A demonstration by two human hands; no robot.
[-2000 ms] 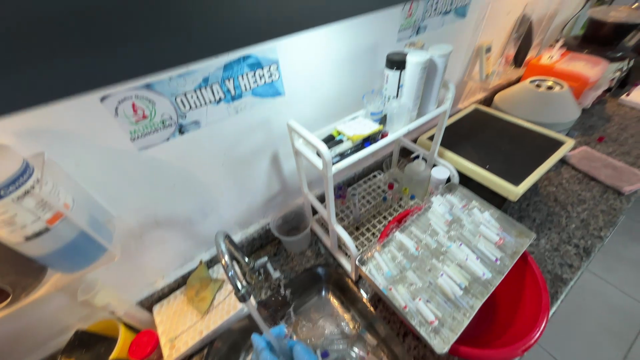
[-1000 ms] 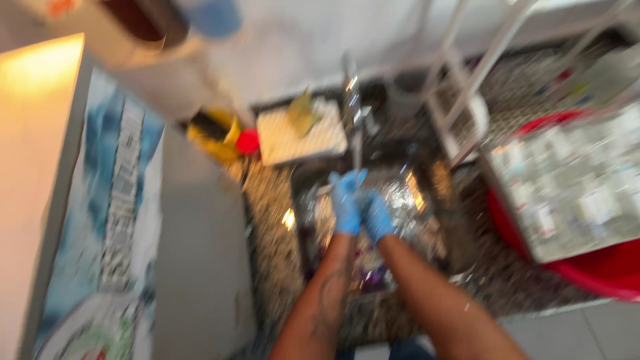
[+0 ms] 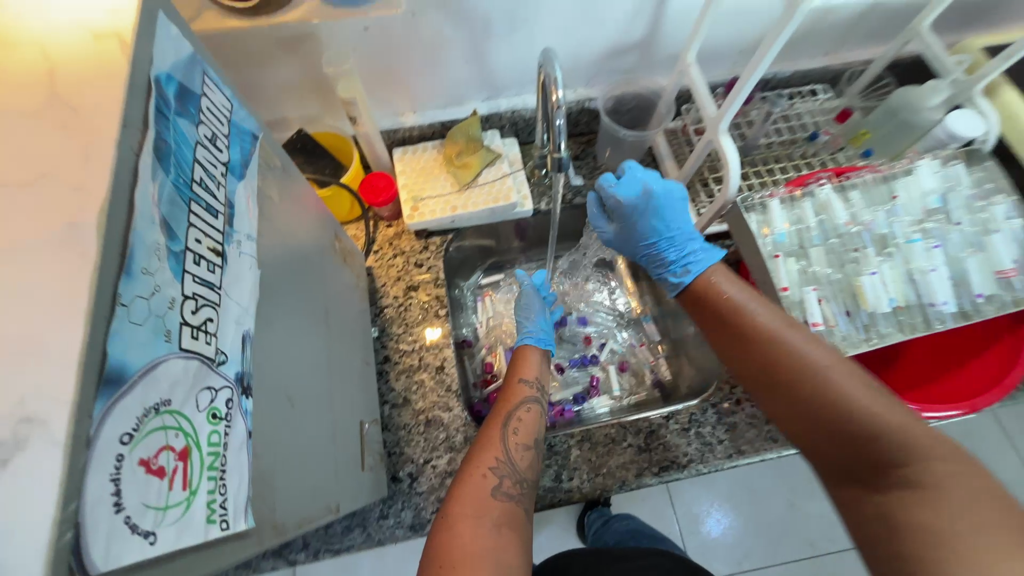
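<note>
My left hand (image 3: pixel 536 310), in a blue disposable glove, is under the water stream from the chrome faucet (image 3: pixel 551 112), its fingers apart; whether it holds a small item cannot be told. My right hand (image 3: pixel 650 220), gloved too, is raised at the sink's back right edge with its fingers curled. Clear, crumpled-looking plastic (image 3: pixel 588 254) shows just below it; whether the hand grips it is unclear. The steel sink (image 3: pixel 696 384) holds many clear tubes and purple, blue and red caps (image 3: pixel 594 387). To the right, a tray (image 3: pixel 872 340) is full of labelled tubes (image 3: pixel 896 264).
Behind the sink stand a white foam tube rack (image 3: pixel 424 196), a red-lidded container (image 3: pixel 379 192), a yellow container (image 3: pixel 340 172) and a clear plastic cup (image 3: pixel 626 128). A white frame shelf (image 3: pixel 720 112) rises at right, above a red basin (image 3: pixel 952 384). A grey cabinet (image 3: pixel 320 360) borders the left.
My right hand has moved up and right, away from my left hand; the two were close together under the faucet. The view has swung down toward the sink since the oldest frame.
</note>
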